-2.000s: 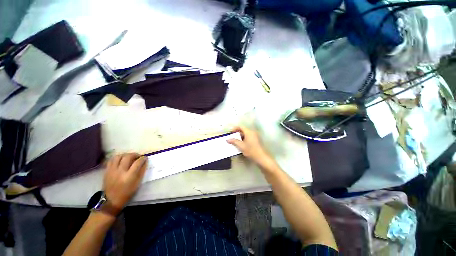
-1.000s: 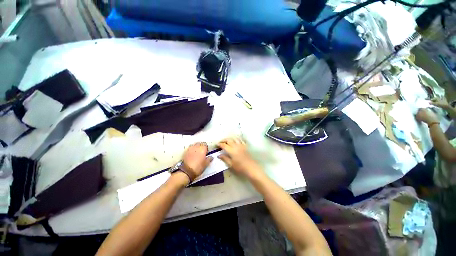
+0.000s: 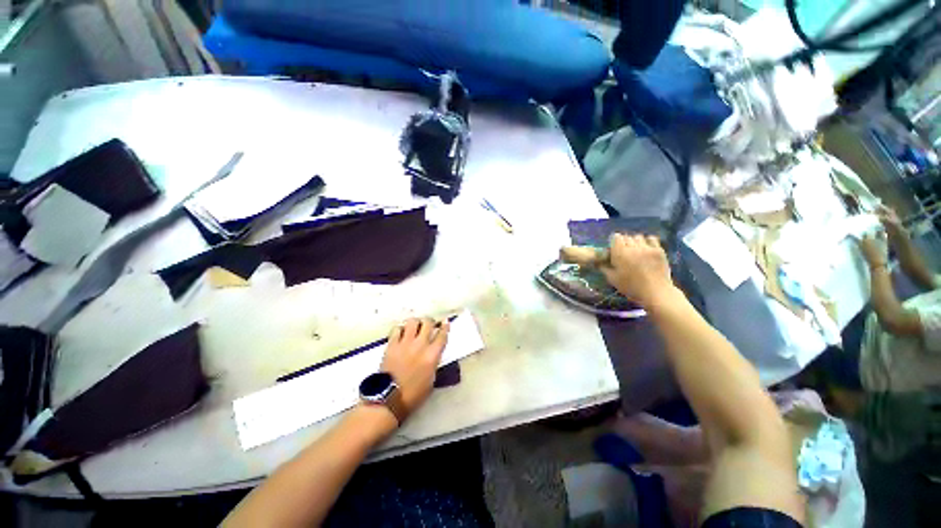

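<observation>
The white pressing template (image 3: 299, 405) lies slanted near the table's front edge, over a dark cut fabric piece (image 3: 448, 375). A narrow dark folded edge (image 3: 328, 363) shows along its far side. My left hand (image 3: 415, 361) lies on the template and the fold, fingers pressed down, a watch on the wrist. My right hand (image 3: 637, 270) is closed on the wooden handle of the steam iron (image 3: 588, 290), at the mat on the right. The iron's rear is partly hidden by my hand.
Dark panels (image 3: 356, 248) lie across the table centre, another stack (image 3: 134, 390) at the left. Snips (image 3: 497, 216) and a black wrapped object (image 3: 435, 150) lie beyond. A blue roll (image 3: 413, 41) runs along the far side. Another person's arm (image 3: 882, 273) is at the far right.
My right hand has left the template and moved right onto the iron's handle. My left hand has moved right along the template since the earliest frame. The template has shifted left.
</observation>
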